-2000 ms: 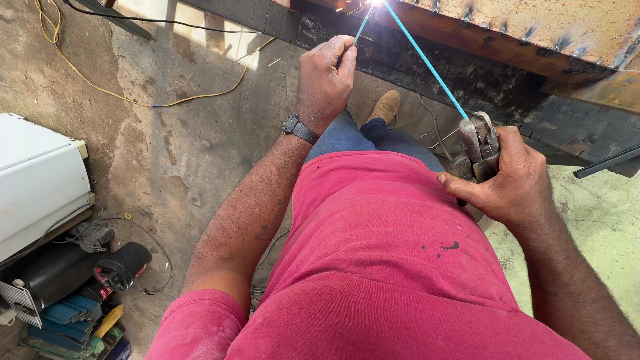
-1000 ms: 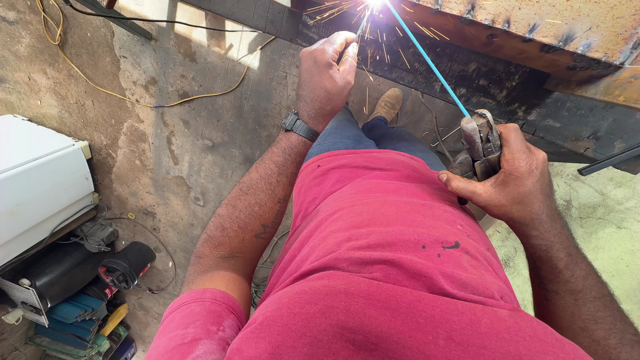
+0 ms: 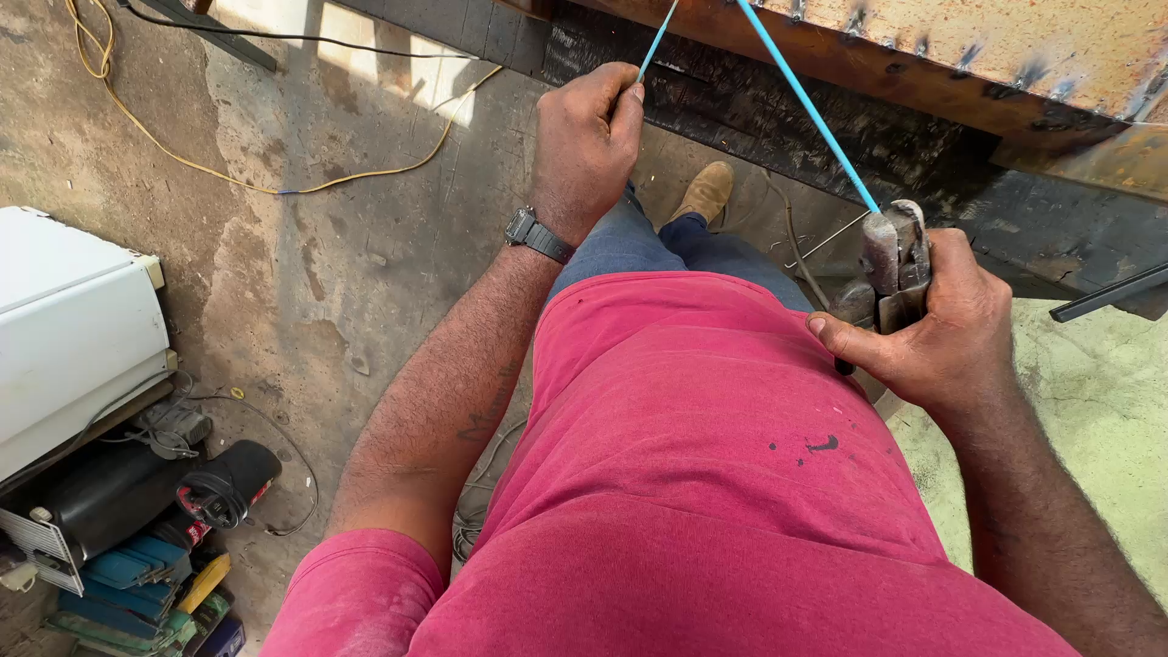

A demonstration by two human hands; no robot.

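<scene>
My right hand [image 3: 949,328] is wrapped around a worn welding electrode holder [image 3: 890,265]. A long blue welding rod [image 3: 808,105] runs from its jaws up and left past the top edge of the view. Pinched between the thumb and fingers of my left hand [image 3: 589,132] is a second thin blue rod [image 3: 657,41], whose upper end also leaves the view. Both rods lead toward the edge of a rusty steel workpiece [image 3: 985,55] at the top right, which carries several dark weld marks. The rod tips are out of sight.
A dark metal beam [image 3: 776,119] crosses below the workpiece. On the concrete floor lie a yellow cable [image 3: 219,173] and a black cable [image 3: 310,38]. A white appliance [image 3: 73,319], a black cylinder [image 3: 109,497] and a black container [image 3: 228,484] are at the left. A dark bar [image 3: 1109,292] juts in at the right.
The bright arc and flying sparks seen at the top in the earlier frames no longer show. Both hands keep nearly the same places and grips.
</scene>
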